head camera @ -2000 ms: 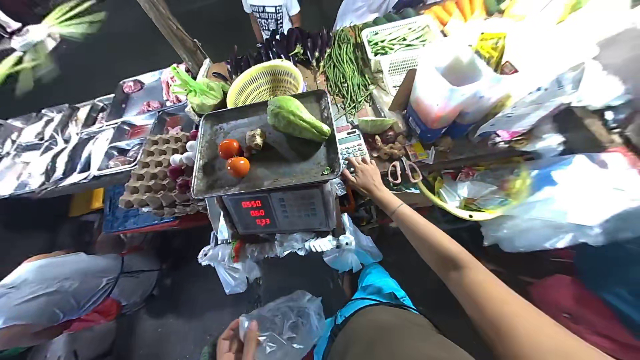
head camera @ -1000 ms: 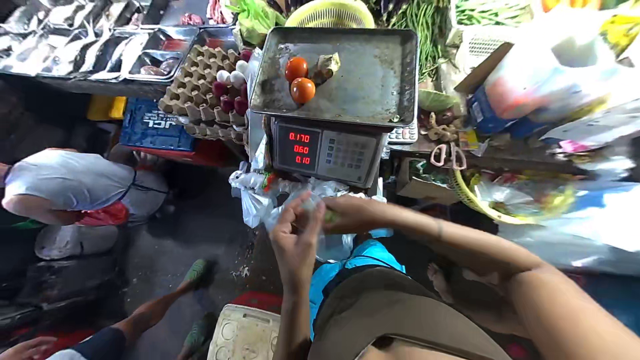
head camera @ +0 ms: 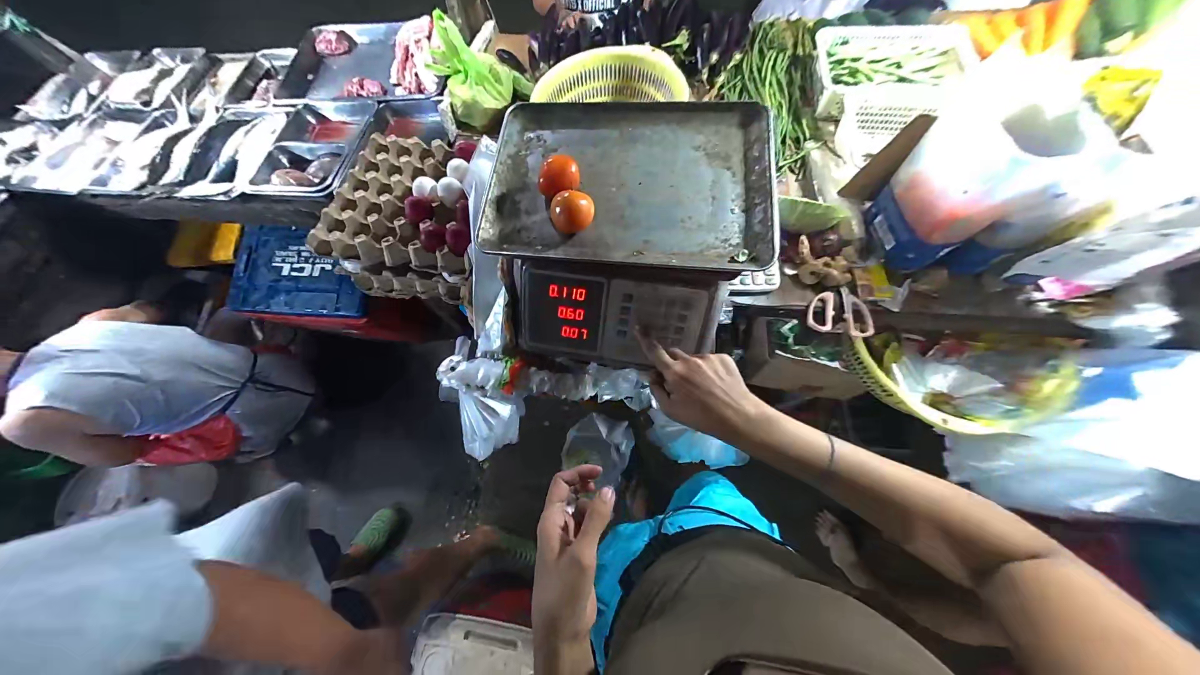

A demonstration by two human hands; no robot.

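Two tomatoes [head camera: 571,212] lie on the left part of the metal tray [head camera: 656,187] of a digital scale [head camera: 614,317], whose red display is lit. My right hand [head camera: 698,386] reaches to the keypad below the tray, its index finger extended onto or just over the keys; nothing shows in it. Lower down, my left hand [head camera: 574,534] pinches a clear plastic bag [head camera: 600,448] between thumb and fingers. The bag hangs in front of the scale's base, and its contents are hard to tell. White plastic bags [head camera: 487,403] are tied along the scale's front.
Egg trays [head camera: 380,206] with white and dark red eggs stand left of the scale, fish trays [head camera: 131,141] beyond. A yellow basket [head camera: 609,80] sits behind. At right are scissors [head camera: 839,314] and a yellow-rimmed basket [head camera: 937,417]. People are close on the left.
The long green vegetable left the tray between the first two frames, and the small brown piece beside the tomatoes is gone now. My right hand has moved from the left hand to the keypad.
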